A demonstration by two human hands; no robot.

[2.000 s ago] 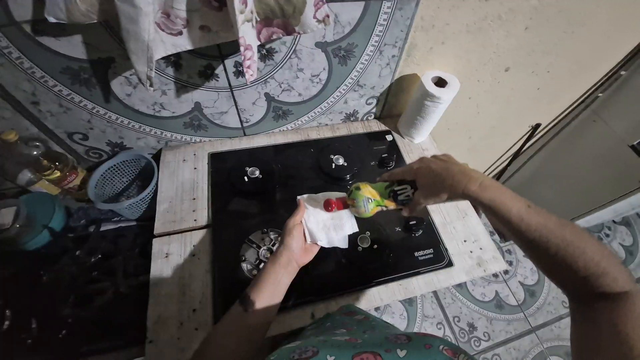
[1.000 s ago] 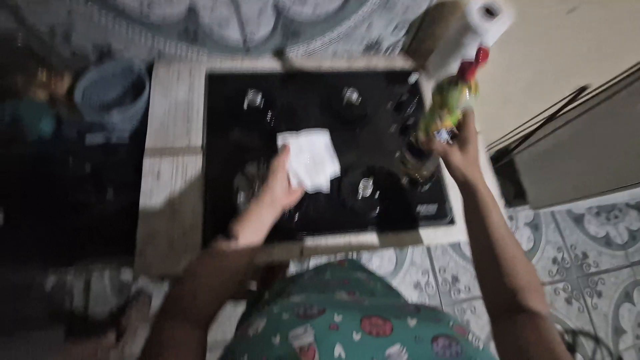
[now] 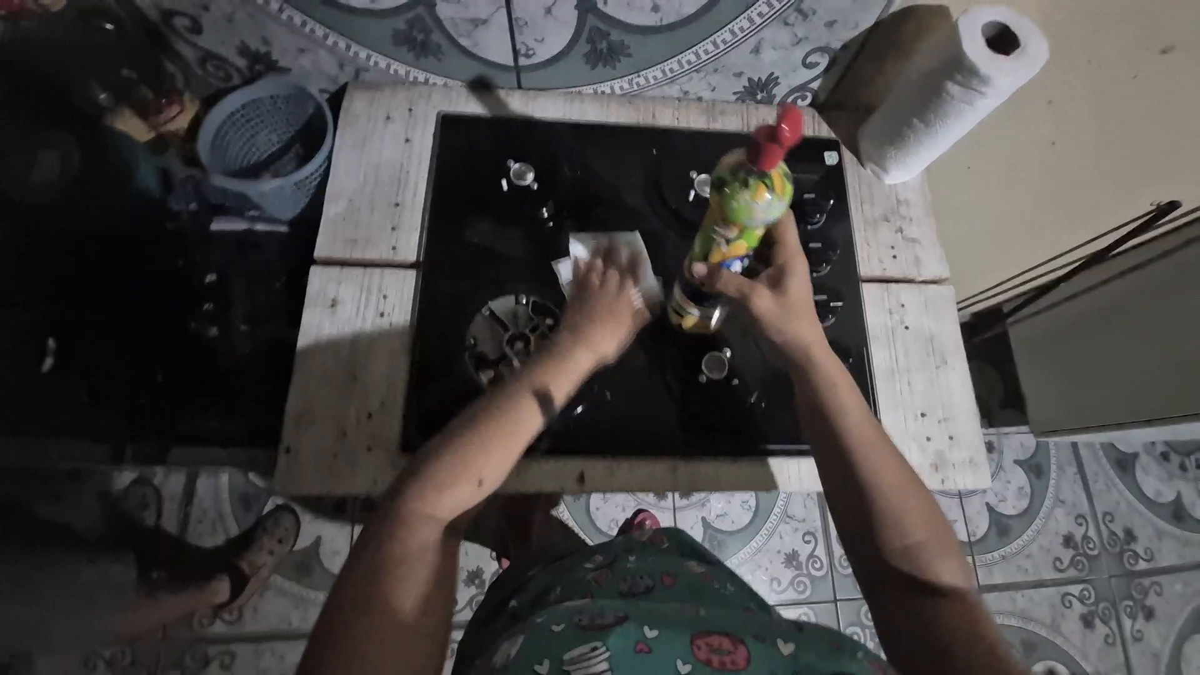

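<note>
My left hand (image 3: 605, 305) lies over a folded white paper towel (image 3: 607, 246) and presses it on the black glass cooktop (image 3: 600, 412), near its middle. The hand is slightly blurred. My right hand (image 3: 773, 286) is closed around the lower part of a printed plastic squeeze bottle (image 3: 736, 220), yellow and green with a red cap. The bottle is held nearly upright, with its cap toward the far right of the cooktop. A round burner base (image 3: 511, 337) sits to the left of my left hand, and smaller burner fittings stand around the cooktop.
A pale wooden board surface (image 3: 361, 375) frames the cooktop. A paper towel roll (image 3: 956, 103) stands at the back right. On the dark surface at left is a blue plastic basket (image 3: 267, 192). Another person's foot in a clog (image 3: 262, 553) shows at lower left. Cooktop knobs (image 3: 825, 258) line the right side.
The bottle was tipped over the paper towel, then was moved right and raised upright. My left hand held the towel from its side and now lies over it on the cooktop.
</note>
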